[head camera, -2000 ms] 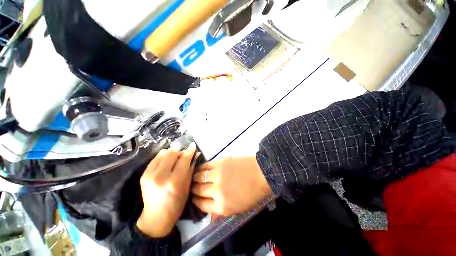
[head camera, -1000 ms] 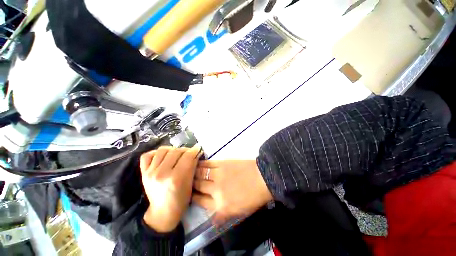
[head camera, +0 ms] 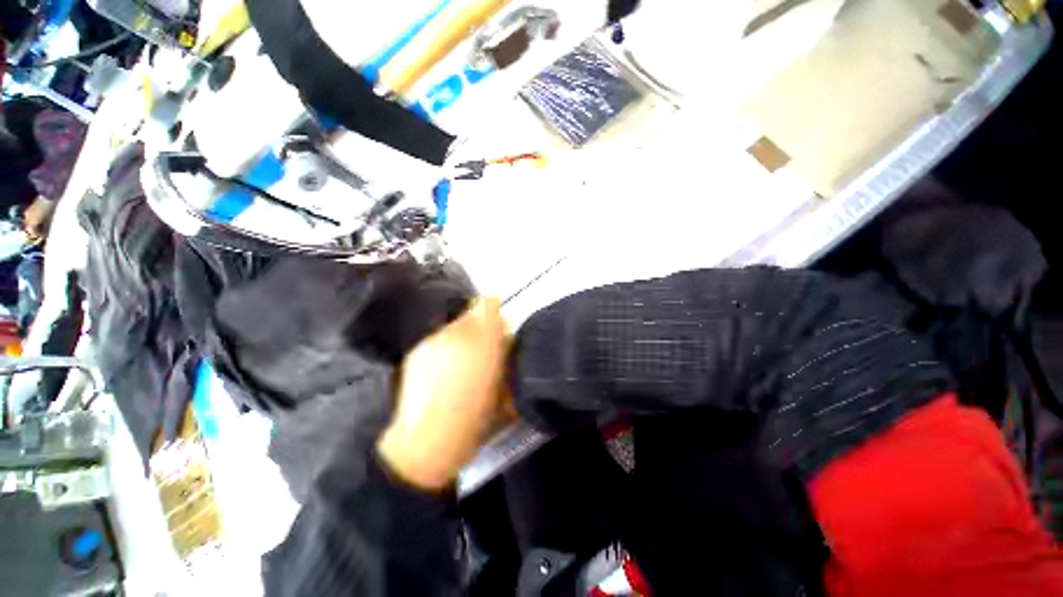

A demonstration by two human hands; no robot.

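The dark garment piece [head camera: 315, 321] lies bunched on the table left of the presser foot and hangs toward the lower left. My left hand [head camera: 449, 397] is blurred, its fingers near the cloth edge just below the presser foot area [head camera: 408, 227]; its grip is unclear. My right hand [head camera: 509, 379] is almost wholly hidden behind my left hand and the dark sleeve; only a sliver shows. The white sewing machine head [head camera: 251, 117] stands at the upper left, with a curved metal bar [head camera: 280, 243] beside it.
Orange-handled thread snips [head camera: 507, 160] lie right of the foot, near a small blue part [head camera: 442, 201]. Behind are a plastic-wrapped packet [head camera: 583, 91] and a tan cardboard piece [head camera: 857, 99]. A black strap [head camera: 350, 93] crosses the machine. Another person's hand [head camera: 37, 218] shows far left.
The view has shifted, showing more of the left side. My hands have drawn closer together, and my right sleeve now covers most of my right hand. More garment shows beside the machine.
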